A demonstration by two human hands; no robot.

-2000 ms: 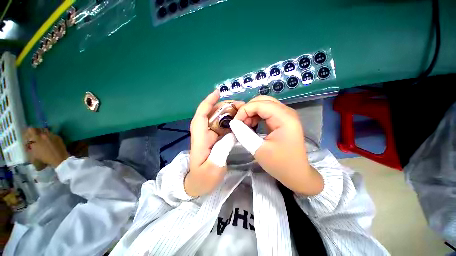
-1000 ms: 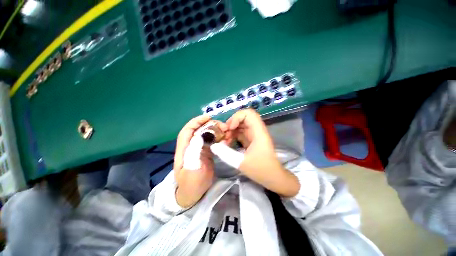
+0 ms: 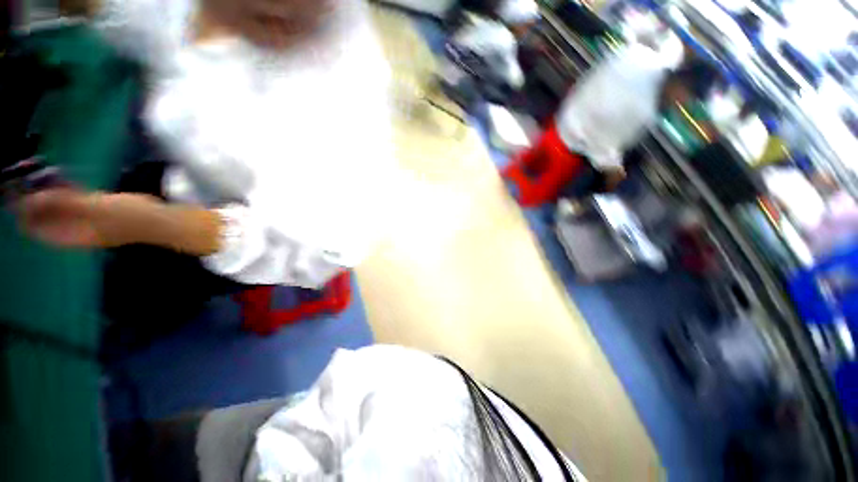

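Observation:
Neither of my hands is in the picture, and no worked piece shows. The view is blurred and turned away from the strip and the housing. Nearest in front of me is my own white smock (image 3: 376, 414) at the bottom, with dark stripes on its right side. The green bench top (image 3: 47, 292) shows at the left edge.
A person in a white smock (image 3: 282, 141) sits at the bench, upper left, one bare forearm (image 3: 150, 222) over it. A red stool (image 3: 296, 301) is below them. A pale aisle (image 3: 470, 282) runs between blue floor strips. Another worker (image 3: 621, 89) sits on a red stool beyond.
The view has swung sharply from the bench to the aisle and a neighbouring worker. Both my hands, the housing, the strip of round parts and the dark sheet have left the picture.

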